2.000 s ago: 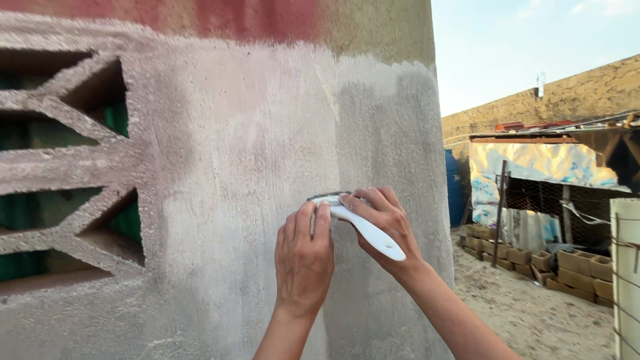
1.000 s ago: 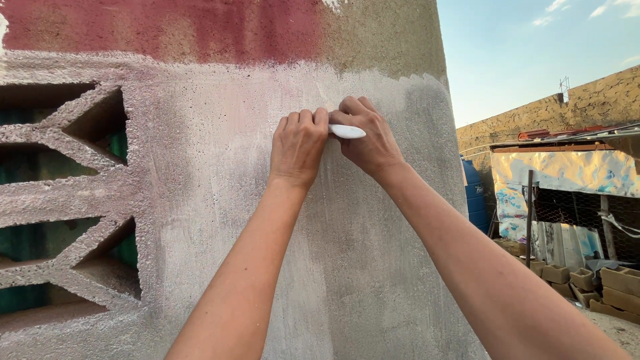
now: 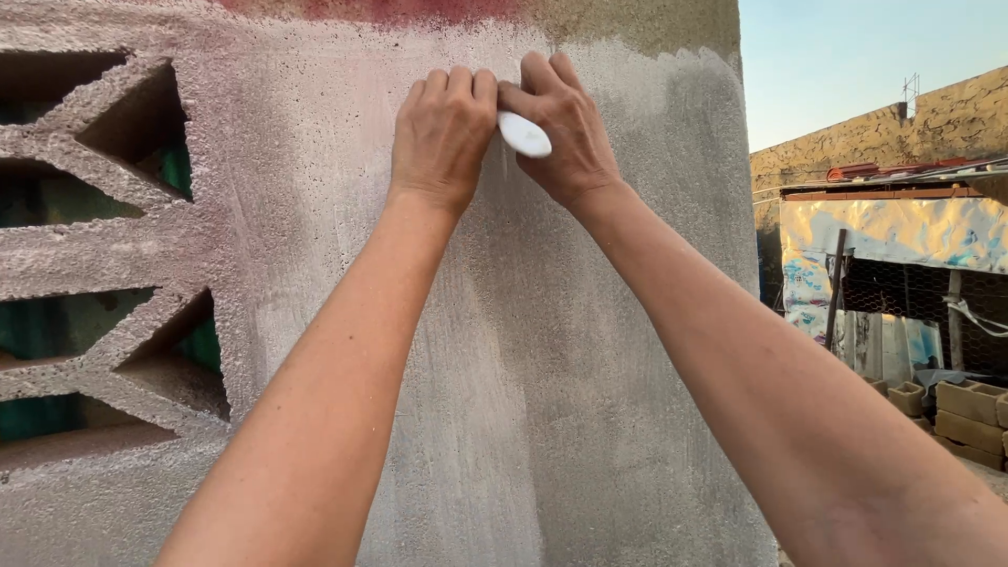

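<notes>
Both hands are raised against a rough plastered wall [image 3: 472,331] that is whitish and grey, with a red band along its top. My right hand [image 3: 559,126] is closed on a tool with a white handle [image 3: 525,135], whose rounded end points down and toward me. Beside it, touching or almost touching, my left hand [image 3: 447,134] has its fingers bent over at the wall; the far part of the tool is hidden behind the hands, so whether the left fingers grip it cannot be told.
Concrete lattice openings [image 3: 102,189] are at the left. Past the wall's right edge stand a shed with crumpled foil-like sheeting [image 3: 898,228] and wire mesh, stacked concrete blocks [image 3: 969,402], and a rough yellowish boundary wall [image 3: 961,118].
Both hands have moved up the wall with the tool. Two seconds ago the white handle showed at full length, slanting down to the right; now only its end shows.
</notes>
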